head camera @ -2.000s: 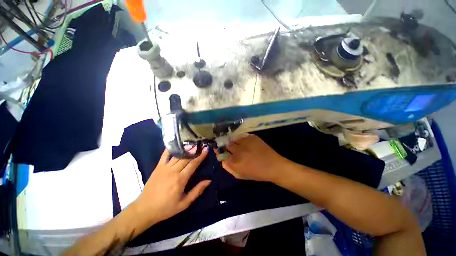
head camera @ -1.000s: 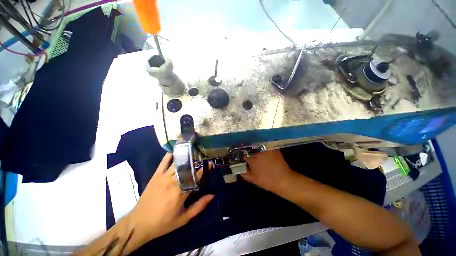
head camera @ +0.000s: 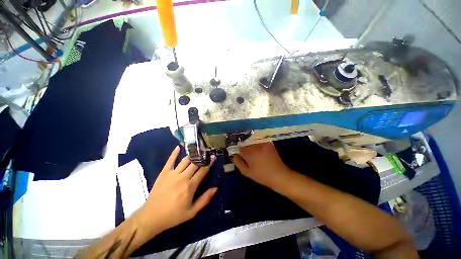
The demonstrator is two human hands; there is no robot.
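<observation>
A dark navy garment panel (head camera: 323,177) lies on the table under the left end of the lockstitch machine (head camera: 303,86). My left hand (head camera: 177,189) lies flat on the panel, left of the presser foot (head camera: 220,157), fingers spread and fingertips close to it. My right hand (head camera: 260,164) rests on the panel just right of the needle area; its fingertips are partly hidden by the machine head. A seam line runs down the panel between my hands. A white pocket bag piece (head camera: 132,186) shows at the panel's left side.
Stacked dark cut panels (head camera: 76,109) lie at the left. A ruler strip (head camera: 252,235) runs along the front edge. A blue plastic basket (head camera: 445,202) with bags is below right. An orange thread stand part (head camera: 167,23) rises behind the machine. A green-handled item (head camera: 396,164) lies right of the machine.
The camera view has shifted, moving the machine head in the picture. Both hands stay beside the presser foot on the dark panel, with only small changes in finger position.
</observation>
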